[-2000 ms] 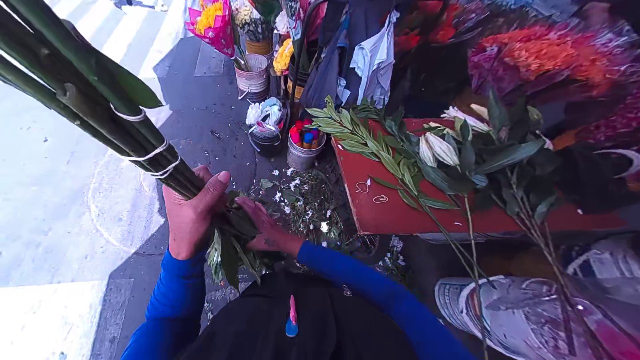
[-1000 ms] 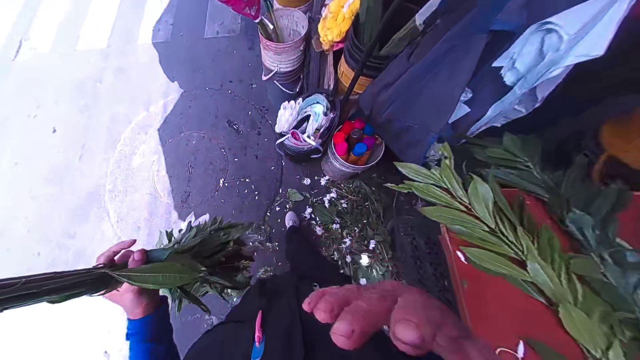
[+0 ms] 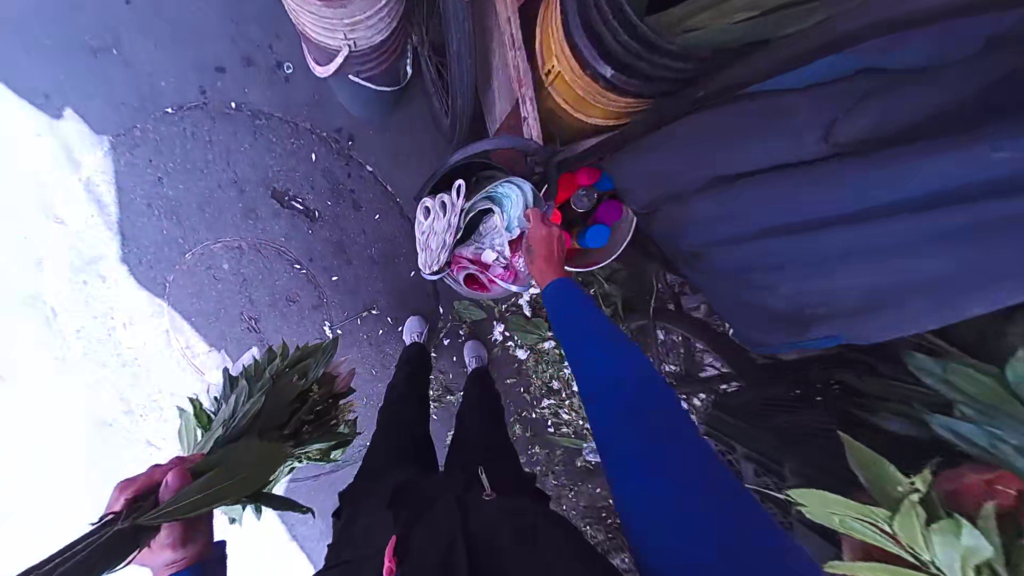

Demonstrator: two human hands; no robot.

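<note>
At the lower left, my left hand (image 3: 172, 512) is closed around the stems of a leafy bouquet (image 3: 264, 424), its leaves pointing up and to the right. My right hand (image 3: 546, 246) reaches down to the right rim of a bucket of supplies (image 3: 480, 288); its fingertips are partly hidden, and whether they grip anything cannot be told. That bucket holds a looped white cord bundle (image 3: 438, 228), pale blue and clear plastic material (image 3: 508, 204) and a pink roll (image 3: 474, 276). Touching its right side is a bucket (image 3: 612, 252) with red, blue and purple capped containers.
Stacked pale buckets (image 3: 352, 32) and a wheel (image 3: 444, 72) stand at the top. A yellow bucket (image 3: 568, 72) is right of them. Dark cloth (image 3: 832, 184) hangs at the right. Cut leaves and petals (image 3: 552, 384) litter the ground by my feet. Leafy branches (image 3: 904, 512) are lower right.
My right hand has moved from the bouquet stems to the supplies bucket. My left hand still holds the bouquet, now lower and tilted differently. The view has turned down toward the buckets.
</note>
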